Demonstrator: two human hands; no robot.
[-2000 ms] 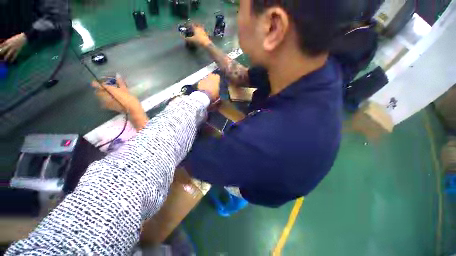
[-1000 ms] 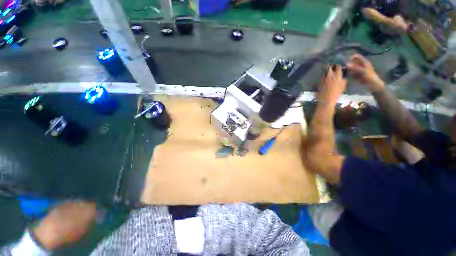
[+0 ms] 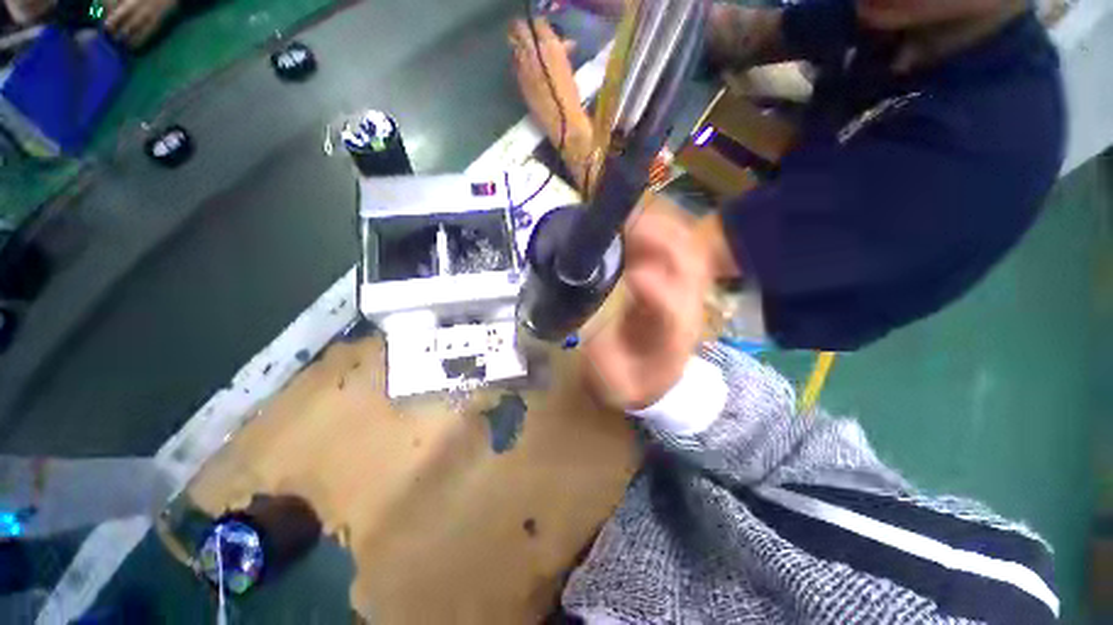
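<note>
My right hand [image 3: 653,317], blurred, comes from the lower right with a white cuff and a grey woven sleeve. It is just right of the dark electric screwdriver [image 3: 571,275], which hangs from a shiny rod. I cannot tell if they touch. My left hand is out of the picture. The silver-white screw feeder [image 3: 439,293], its hopper open, stands left of the screwdriver at the cardboard's back edge. A dark housing with a lit face [image 3: 232,556] stands at the lower left of the cardboard sheet [image 3: 452,513], with a thin light strip across it.
Another housing [image 3: 372,132] stands behind the feeder. Small dark units [image 3: 293,61] lie on the dark conveyor [image 3: 244,220], whose pale rail [image 3: 262,366] borders the cardboard. A coworker in navy [image 3: 903,183] is close at the upper right, one arm over the line. Another person's hands show at the upper left.
The view has turned, so the feeder appears larger and further left. My right hand has come into view beside the screwdriver, which now appears nearer the middle.
</note>
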